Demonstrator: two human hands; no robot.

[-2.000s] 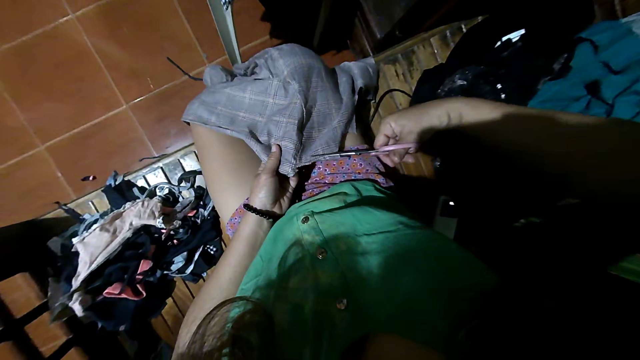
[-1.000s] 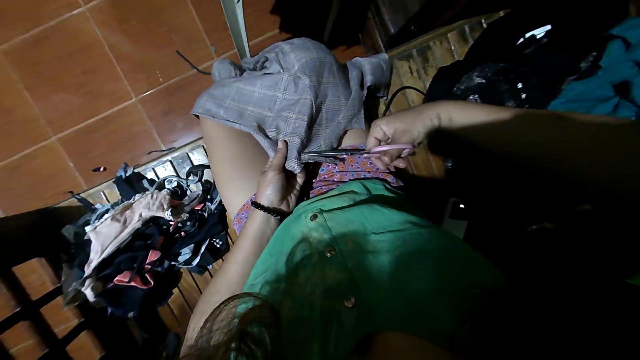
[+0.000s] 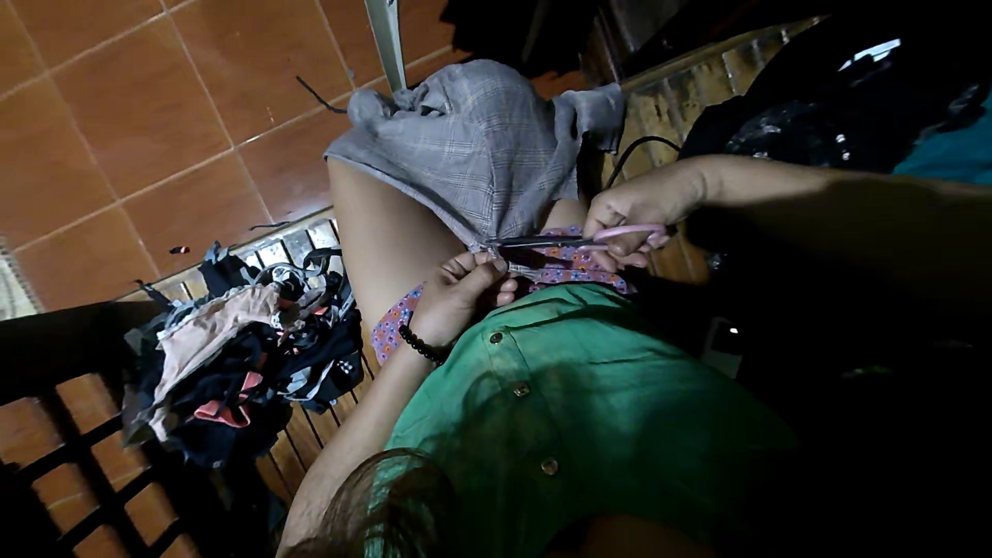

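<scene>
A grey plaid cloth garment (image 3: pixel 473 147) lies draped over my lap and thighs. My left hand (image 3: pixel 457 294), with a dark beaded bracelet at the wrist, pinches the garment's lower edge between thumb and fingers. In my right hand (image 3: pixel 632 221) are scissors with pink handles (image 3: pixel 632 231). Their metal blades point left and meet the cloth just above my left fingertips; whether the blades are apart is hard to tell. A narrow strip of the cloth runs to the right beneath the blades, over the flowered shorts (image 3: pixel 577 267).
On the slatted wooden bench (image 3: pixel 302 449) at left lies a heap of cloth scraps (image 3: pixel 225 349). Black plastic (image 3: pixel 783 132) and teal cloth (image 3: pixel 945 151) are at the upper right. A pale metal leg (image 3: pixel 386 43) stands beyond the garment on the tiled floor (image 3: pixel 132 116).
My left fingers have changed from lying along the garment's edge to a curled pinch. A narrow strip now shows beneath the scissors. The scissors remain in my right hand.
</scene>
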